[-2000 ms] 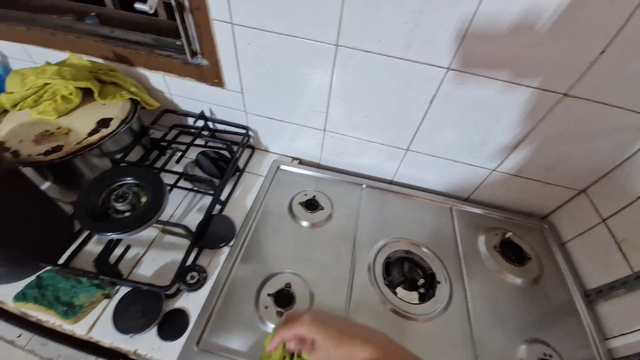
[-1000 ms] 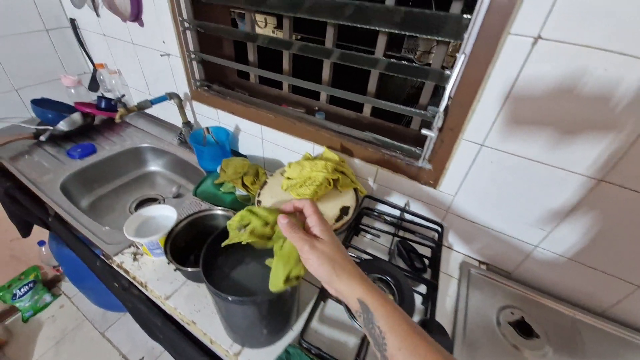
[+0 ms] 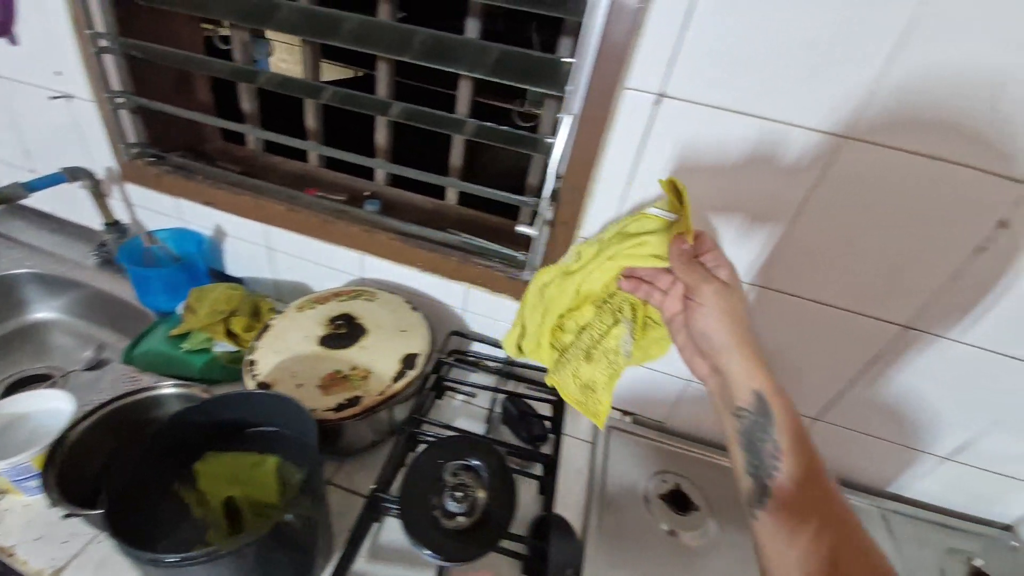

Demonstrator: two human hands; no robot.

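Observation:
A yellow-green cloth (image 3: pixel 588 308) hangs from the fingers of my right hand (image 3: pixel 696 296), raised in front of the tiled wall. Below it lie black pan supports (image 3: pixel 432 400) with a round black burner part (image 3: pixel 458 498) on them. Another yellow-green cloth (image 3: pixel 236 488) rests in the water of a dark bucket (image 3: pixel 308 448) at the lower left. A worn cream lid (image 3: pixel 340 352) covers a metal pot behind the bucket. The stainless steel gas stove (image 3: pixel 640 464) shows at the lower right, its burner cap off. My left hand cannot be made out.
A louvred window (image 3: pixel 344 88) with a brown frame is above the pots. At the left are a steel sink (image 3: pixel 56 308), a blue plastic container (image 3: pixel 170 268), a green item (image 3: pixel 180 352) with a cloth on it, a metal pot (image 3: pixel 88 432) and a white tub (image 3: pixel 32 428).
The cloth my right hand held over the bucket now lies in its water. The brighter cloth that lay on the cream lid is now in my right hand, lifted away to the right.

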